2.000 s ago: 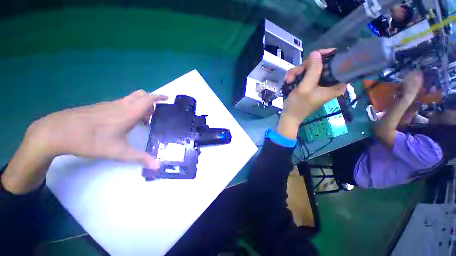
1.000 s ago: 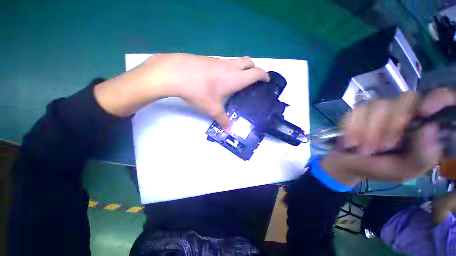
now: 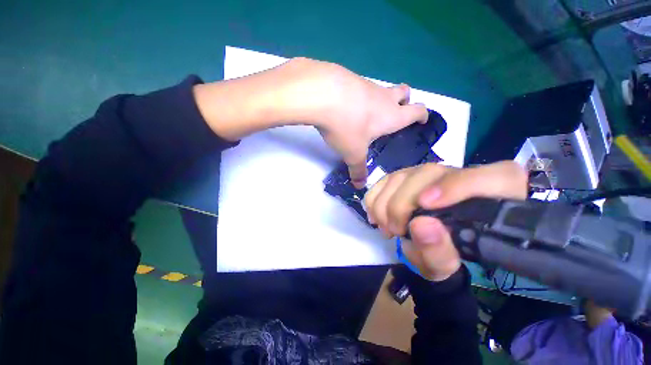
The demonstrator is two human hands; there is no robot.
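Note:
The black blocky device body [image 3: 403, 148] lies on the white work mat [image 3: 285, 214]. My left hand [image 3: 350, 107] is gripped on it, fingers at its far side and thumb near its pale patch. My right hand [image 3: 435, 207] is closed around the front of the grey and black electric screwdriver [image 3: 564, 242], held over the near right part of the device. The tool's bit and the device's side arm are hidden behind my right hand, so I cannot tell whether the bit touches the device.
The screw feeder [image 3: 564, 142], a box with dark and silver-grey sides, stands right of the mat on the green bench [image 3: 107, 64]. A yellow strip [image 3: 632, 158] is at the right edge. A cardboard box [image 3: 389, 314] is below the bench edge. A person's purple sleeve [image 3: 614, 342] shows at lower right.
My right hand and the screwdriver have come left from beside the feeder to over the device. The device, first nearly upright in view, now appears slanted, with my left hand still on it.

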